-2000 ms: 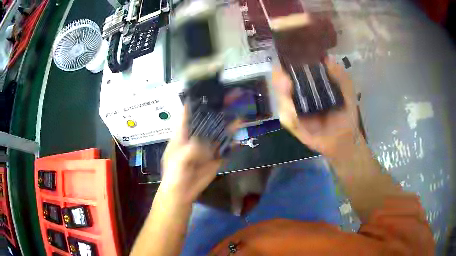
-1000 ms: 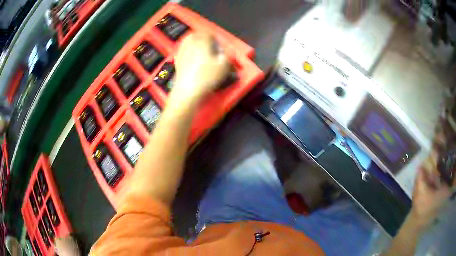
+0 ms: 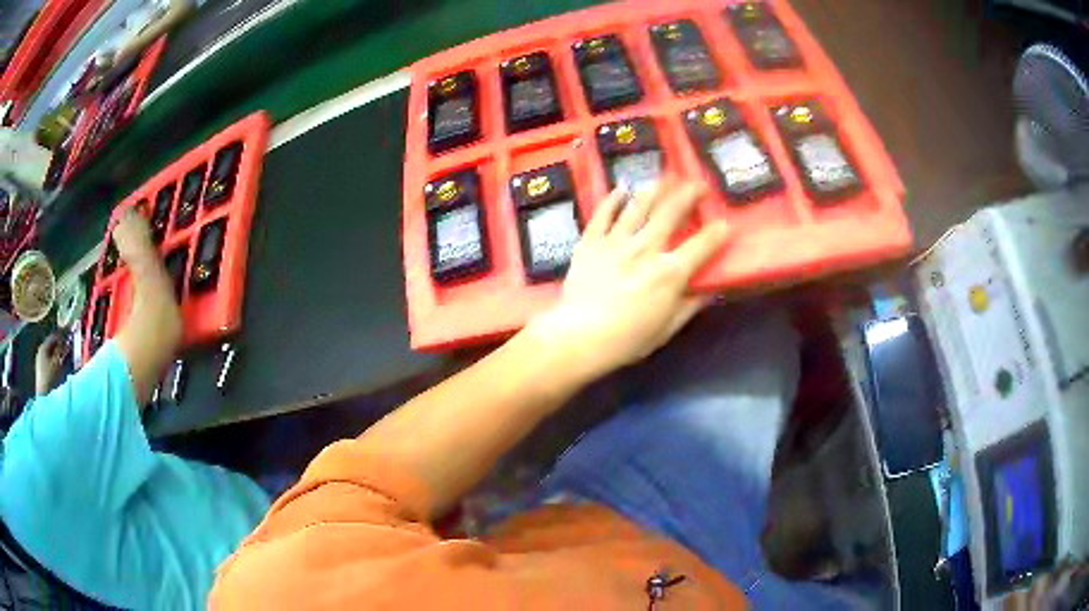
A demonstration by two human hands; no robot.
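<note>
A red-orange phone tray (image 3: 746, 245) lies in front of me with two rows of closed dark flip phones. The phones have round yellow marks, and the near row shows pale labels. My left hand (image 3: 627, 281) is over the near edge of the tray, fingers spread, with nothing seen in it. Its fingertips are at the lower end of the middle near-row phone (image 3: 631, 153); whether they touch it is unclear. My right hand (image 3: 1051, 592) is only a small blurred patch cut off at the bottom right corner; its hold cannot be seen.
The white tester (image 3: 1003, 269) with a blue screen stands at the right. A black smartphone (image 3: 904, 400) lies beside it. A white fan (image 3: 1057, 113) is at the upper right. At left, a co-worker's hand is over another red tray (image 3: 237, 269) of phones.
The view has turned left. My left hand has moved from the tray's tester end to its middle and no longer shows a dark phone in it. The right hand is now mostly out of view.
</note>
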